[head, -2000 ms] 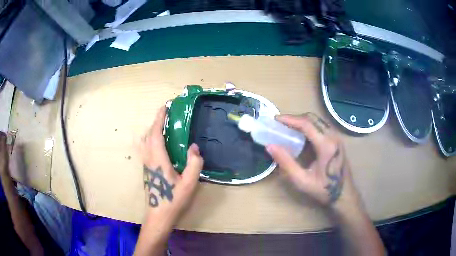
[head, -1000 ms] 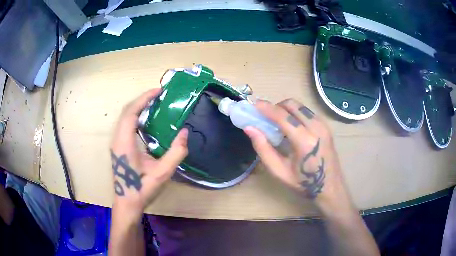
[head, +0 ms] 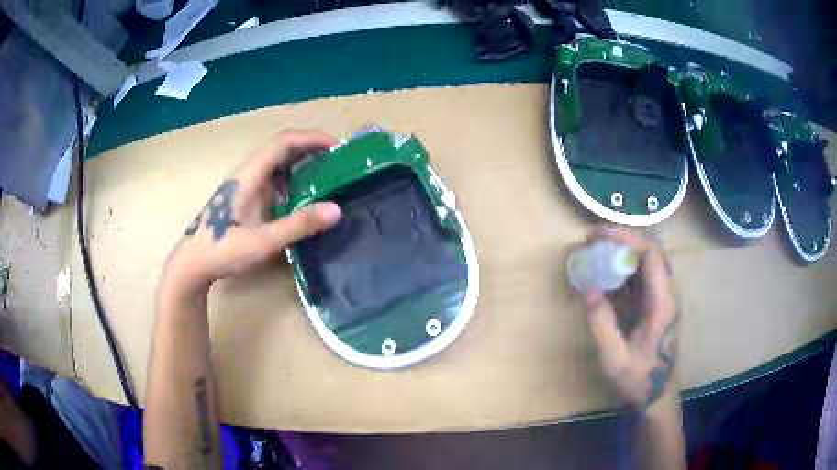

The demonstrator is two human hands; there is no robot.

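A glossy green car body shell [head: 353, 165] lies on the tan board, its car-like end away from me and its white-rimmed rounded end toward me. Its black interior tray [head: 385, 248] faces up, with two silver studs near the rounded end. My left hand [head: 243, 229] grips the shell's far left corner, thumb over the inner edge and fingers partly hidden behind it. My right hand [head: 633, 321] holds a small translucent white glue bottle [head: 601, 266] to the right of the shell, clear of it. The bottle is blurred, its tip unclear.
Three more green shells [head: 619, 195] stand in a row at the right. A black heap [head: 505, 32] lies at the far edge by the pale strip [head: 367, 20]. A black cable [head: 92, 285] and white scraps [head: 182, 79] are at the left. A person's dark sleeve shows bottom left.
The shell has turned so its rounded end points toward me. My right hand has moved away to the right with the glue bottle, out of the shell. My left hand still holds the shell.
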